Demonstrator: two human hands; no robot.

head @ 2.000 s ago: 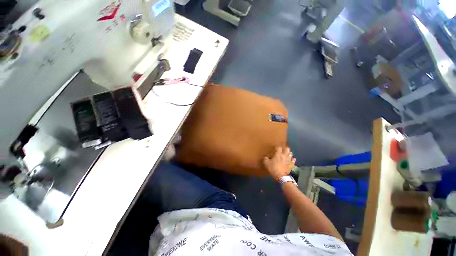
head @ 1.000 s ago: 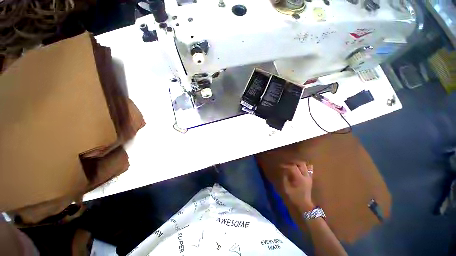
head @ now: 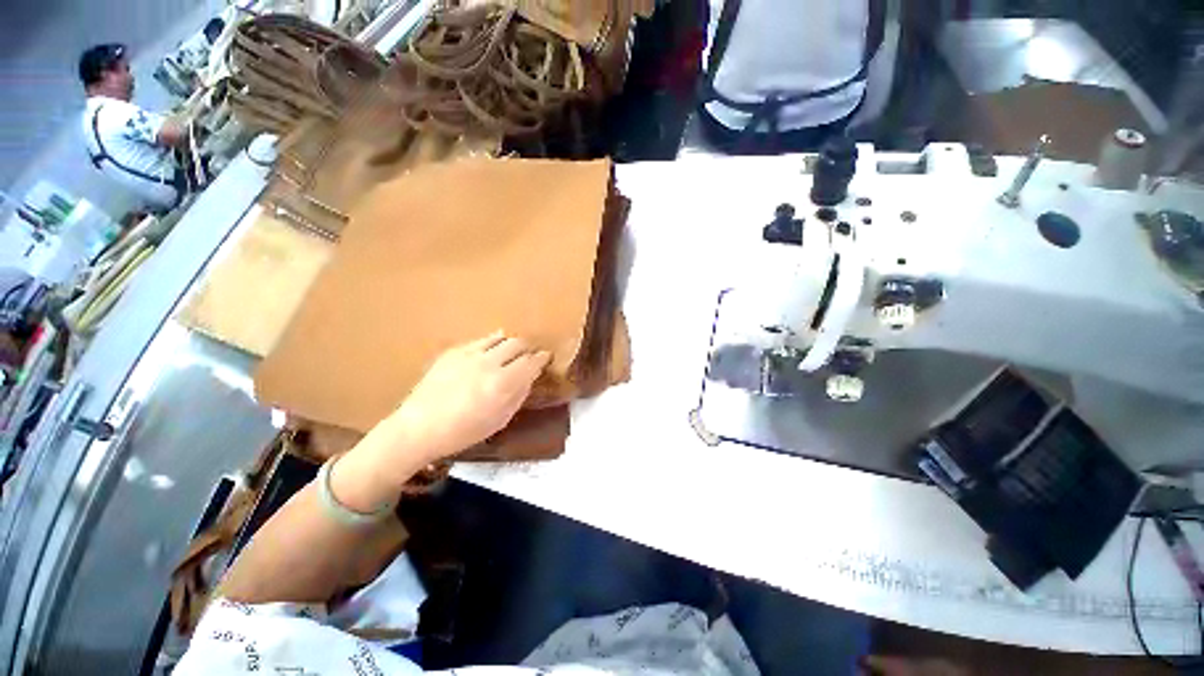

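My left hand (head: 478, 386), with a band at the wrist, lies on the brown panel stack (head: 462, 251) left of the sewing machine. Its fingers are curled onto the top garment panel near the notched front right corner; the thumb is hidden. The presser foot and needle area (head: 792, 370) has no fabric under it. Black label stacks with white print (head: 1030, 462) lie together right of the needle. My right hand is not in view. A small strip of brown shows at the bottom edge, below the table, too cut off to name.
The white machine arm (head: 1030, 284) stands at the right, with a thread cone (head: 1122, 156) behind. Bundles of brown strips (head: 489, 66) lie behind the stack. A pink tool (head: 1179, 555) and black cord are at the far right. A person (head: 126, 126) is at the upper left.
The view has swung left to the panel stack. My left hand has come onto the stack. My right hand, earlier on a labelled panel below the table's front edge, has left the picture.
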